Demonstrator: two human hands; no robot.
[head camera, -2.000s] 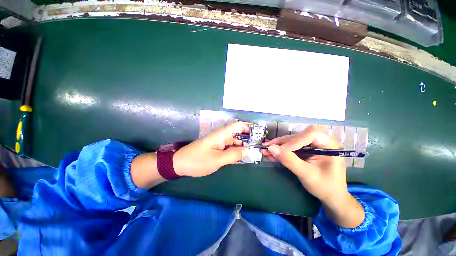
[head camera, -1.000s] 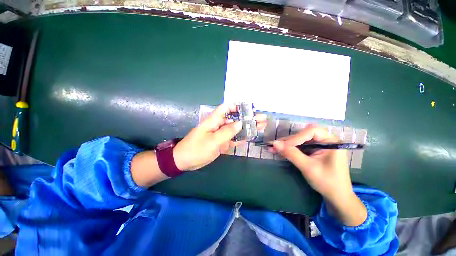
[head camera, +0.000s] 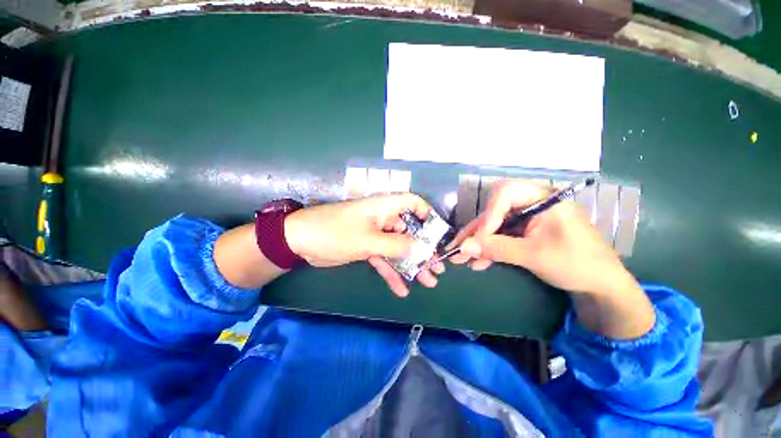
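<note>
My bare left hand (head camera: 364, 233) holds a small silver and white electronic module (head camera: 424, 244), tilted, between thumb and fingers. My bare right hand (head camera: 539, 244) grips a thin dark pointed tool (head camera: 548, 204) like a pen. Its tip is at the module's lower right edge; whether it touches cannot be told. The sheet of narrow grey-beige adhesive strips (head camera: 628, 218) lies behind both hands, partly covered by them. A white sheet of paper (head camera: 494, 107) lies just beyond the strips.
A yellow and dark screwdriver (head camera: 50, 205) lies at the left, beside a black box with a white label (head camera: 13, 103). The worn pale bench edge (head camera: 342, 10) runs along the top, with a brown block (head camera: 557, 13) on it. A clear plastic tray (head camera: 724, 13) shows at top right.
My left hand has turned the module to a slant and moved slightly lower. My right hand's tool now slants up at its back end, its tip at the module. The whole view has shifted slightly.
</note>
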